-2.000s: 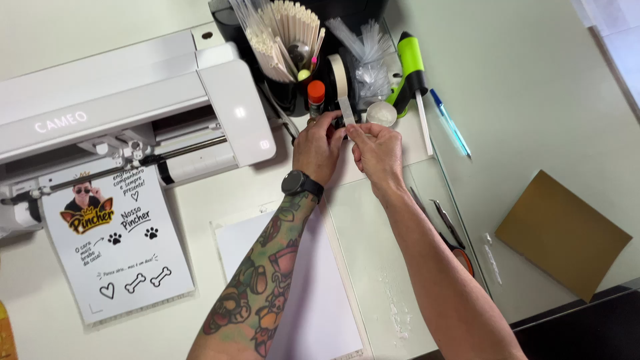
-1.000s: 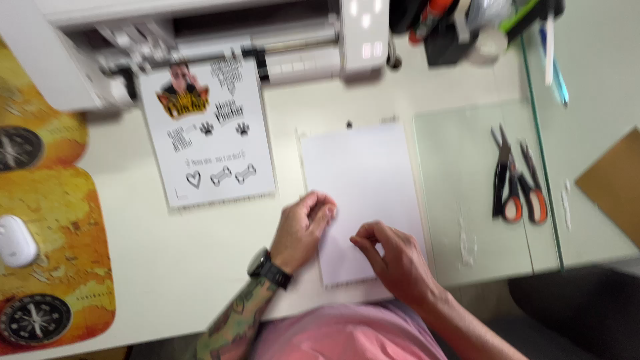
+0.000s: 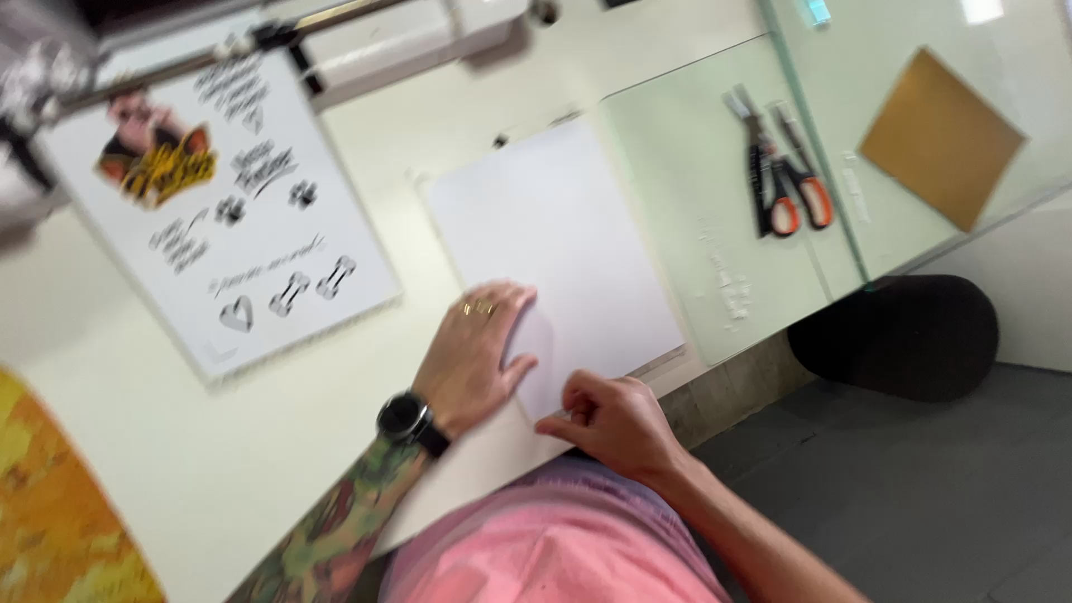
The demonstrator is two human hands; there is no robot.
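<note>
A blank white sheet of paper (image 3: pixel 544 243) lies on the white table in front of me. My left hand (image 3: pixel 481 356), with rings and a watch on the wrist, rests flat over the sheet's left edge, its fingers extended. At the sheet's near left corner is my right hand (image 3: pixel 615 419), thumb and index finger brought close together. Whether a small piece of tape is between them cannot be told through the blur. To the left, a printed sheet (image 3: pixel 276 209) with a logo, paw prints, bones and a heart lies partly under the cutting machine (image 3: pixel 402 46).
Scissors with orange and black handles (image 3: pixel 783 180) and a black-handled tool (image 3: pixel 758 184) lie on the glass panel (image 3: pixel 670 159). Further right is a brown square card (image 3: pixel 942 138). A yellow-orange mat (image 3: pixel 59 502) is at lower left, a black seat (image 3: pixel 900 335) beyond the table edge.
Both hands were at the tape roll by the black holder two seconds ago and are now at the blank sheet. The left hand has flattened onto it. The view has swung down.
</note>
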